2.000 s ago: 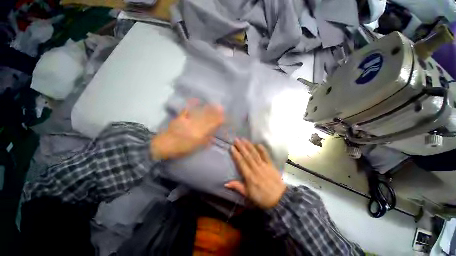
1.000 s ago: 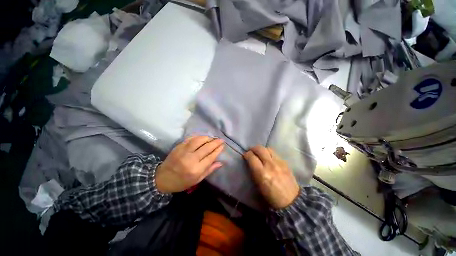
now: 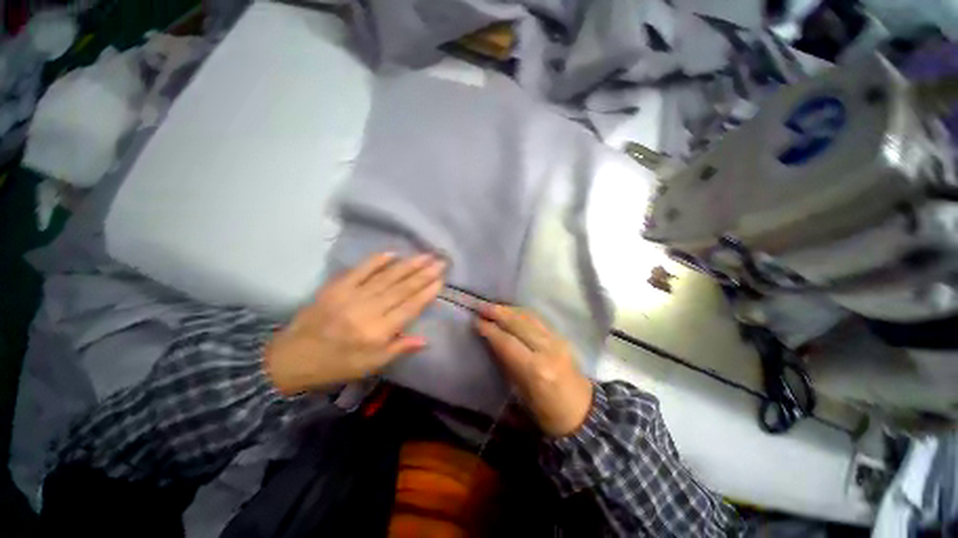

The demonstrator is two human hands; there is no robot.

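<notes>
A grey garment panel [image 3: 441, 158] lies flat on the white table, its lower part near the wearer. A narrow dark pocket opening [image 3: 463, 298] shows between the hands. My left hand [image 3: 352, 321] lies on the panel left of the opening, fingers together and pointing up right. My right hand [image 3: 538, 366] is at the right end of the opening, fingers bent onto the cloth; its fingertips' hold on the cloth cannot be told. The view is slightly blurred.
The cream sewing machine head [image 3: 777, 168] stands at the right, its lamp lighting the bed. Black-handled scissors [image 3: 786, 394] lie under the arm. Grey cut pieces [image 3: 651, 53] are heaped behind the panel. A white table section [image 3: 247, 158] is at left, with loose cloth beyond.
Since two seconds ago, my left hand has moved down left from over the panel and the dark opening shows more clearly. Since one second ago, both hands stay beside the opening; the camera view has shifted.
</notes>
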